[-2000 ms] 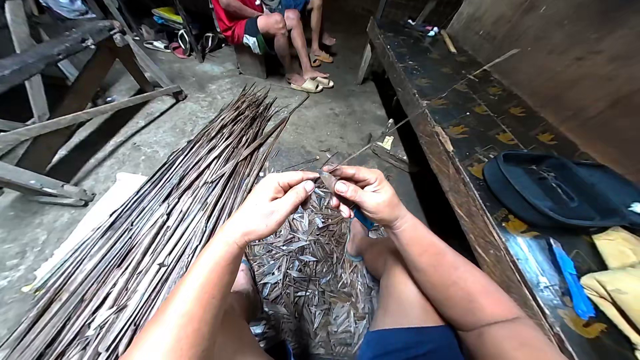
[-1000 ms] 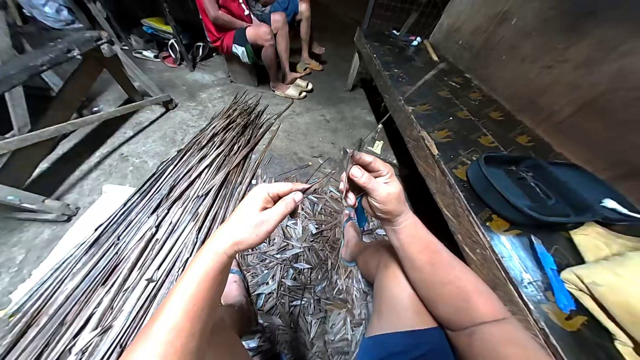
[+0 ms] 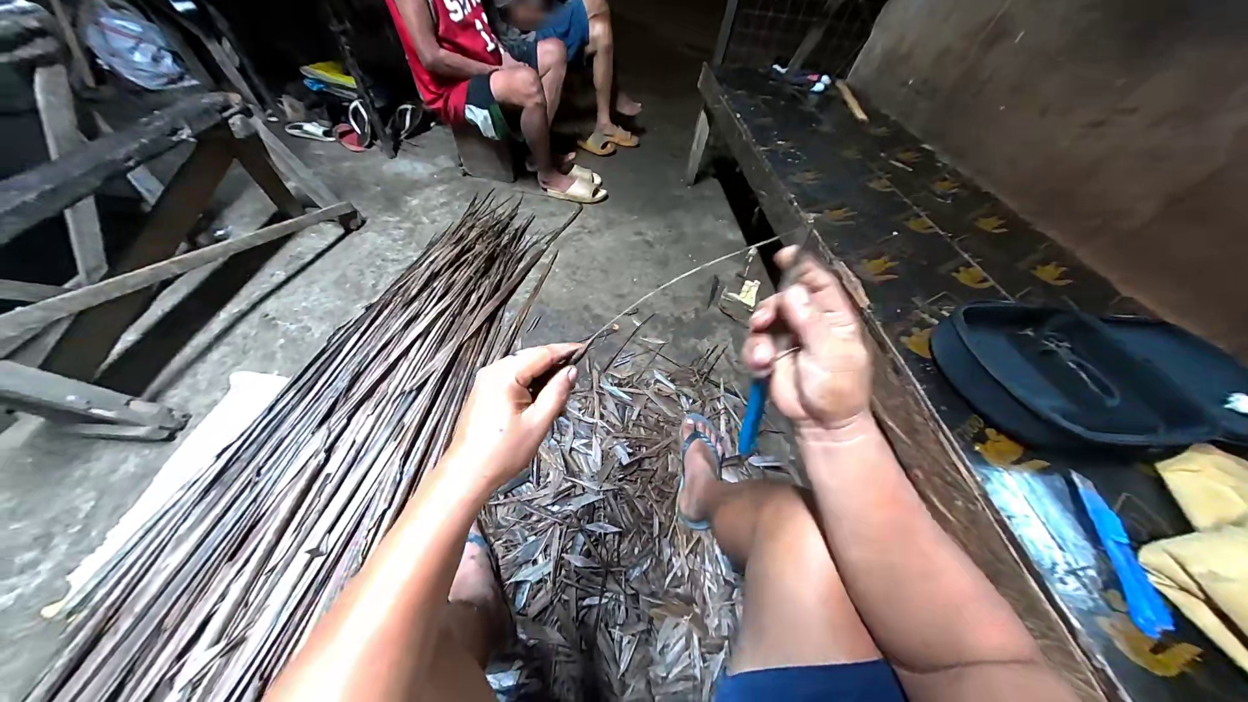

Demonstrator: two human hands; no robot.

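My left hand (image 3: 522, 405) pinches the end of a thin dried leaf strip (image 3: 673, 283) between thumb and fingertips. The strip bows up and to the right, toward my raised right hand (image 3: 814, 341). That hand is curled around a tool with a blue handle (image 3: 752, 417), whose lower end sticks out below the fingers; its upper part is blurred. Left of my left hand lies a large bundle of long dried leaf strips (image 3: 322, 448). Short leaf scraps (image 3: 624, 507) cover the floor between my feet.
A long dark bench (image 3: 907, 214) runs along the right, bearing a black case (image 3: 1072, 375), a blue-handled object (image 3: 1121, 556) and yellow cloth (image 3: 1199, 556). A wooden frame (image 3: 175, 263) stands at left. Two people sit beyond the bundle, one in a red shirt (image 3: 453, 49).
My hands were together two seconds ago and are now far apart. My right hand has moved up and to the right, and the thin strip now spans the gap.
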